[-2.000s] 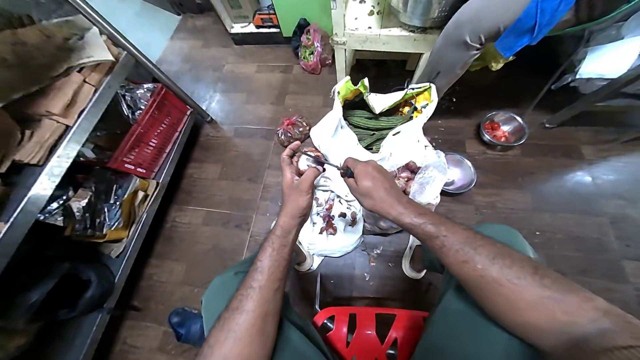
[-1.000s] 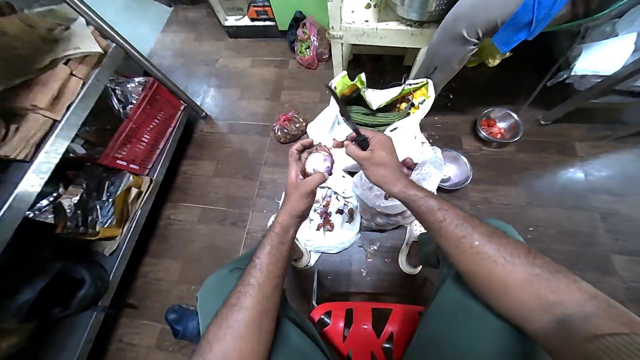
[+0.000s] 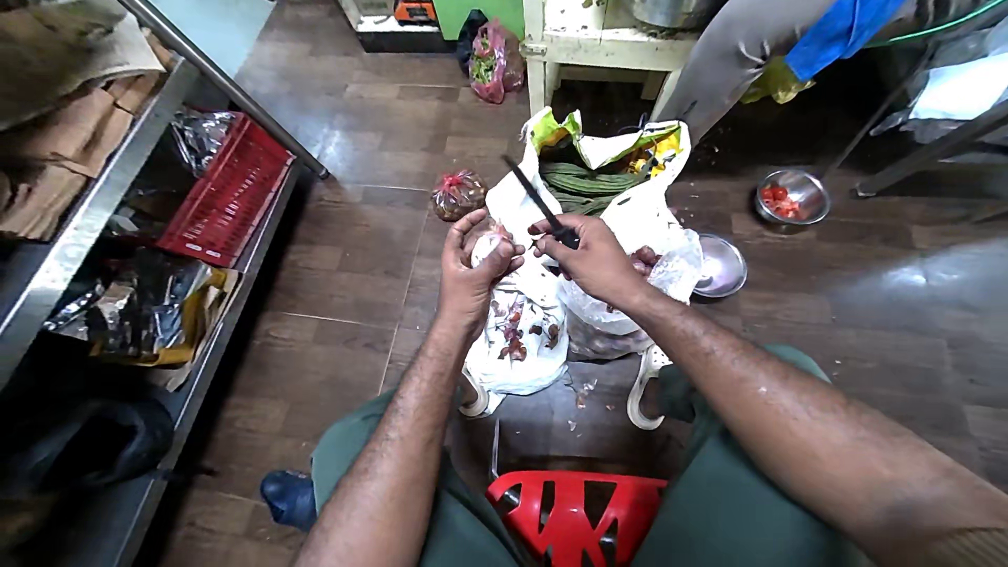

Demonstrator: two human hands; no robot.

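Note:
My left hand (image 3: 472, 264) holds a partly peeled onion (image 3: 490, 242), pale with a pinkish tint. Close to its right, my right hand (image 3: 587, 252) grips a dark-bladed knife (image 3: 535, 195) whose blade points up and left. Below the hands lies a white plastic bag (image 3: 520, 374) with reddish-brown peels (image 3: 513, 335) on it. To its right, a clear plastic bag (image 3: 602, 335) holds small reddish-purple onions (image 3: 644, 258). A white bag (image 3: 622, 224) with long green vegetables (image 3: 587, 181) stands beyond the hands.
A metal bowl (image 3: 815, 206) with chopped red pieces and another metal bowl (image 3: 728, 268) sit at the right. A tied bag (image 3: 459, 195) is left of the vegetables. A metal shelf (image 3: 236, 311) with a red basket (image 3: 228, 189) runs along the left. Someone's grey-clad leg (image 3: 728, 63) is beyond.
Two seconds ago the knife was at the onion in my left hand; now its blade is raised away from it. The knife has tilted further left since one second ago.

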